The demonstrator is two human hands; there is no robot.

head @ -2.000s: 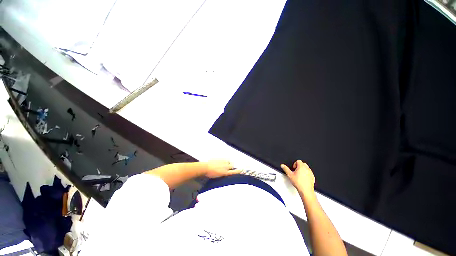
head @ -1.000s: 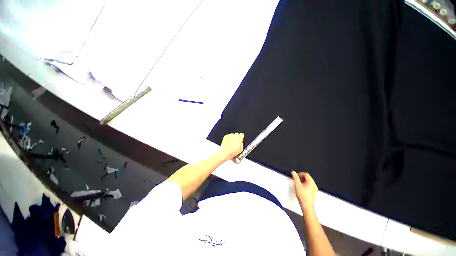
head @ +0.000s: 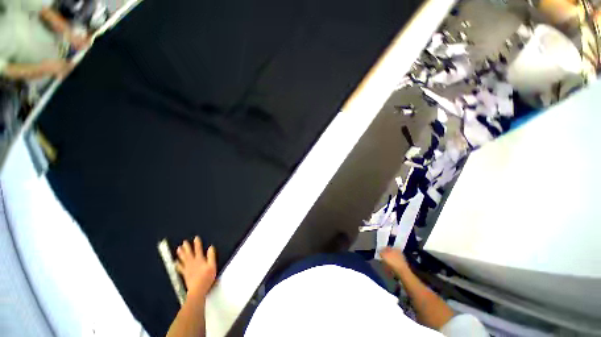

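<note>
The black fabric [head: 198, 164] lies spread on the table, with a few creases across its middle. A narrow pale metal bar [head: 172, 271] lies on the fabric near its end at the lower left. My left hand [head: 196, 264] lies on the fabric by the near edge, just right of the bar, fingers spread and palm down. My right hand [head: 395, 258] is away from the cloth, over the gap between the tables, small and blurred; its finger pose is unclear and nothing shows in it.
Another person's hands [head: 59, 66] are at the far edge, upper left. A yellowish bar [head: 46, 146] is at the far corner. A tan strip [head: 369, 79] runs along the near table edge. Scraps [head: 455, 112] litter the floor. A white surface [head: 534, 191] stands at the right.
The view has swung right along the table. My left hand has let go of the bar, which lies on the cloth. My right hand has left the fabric edge.
</note>
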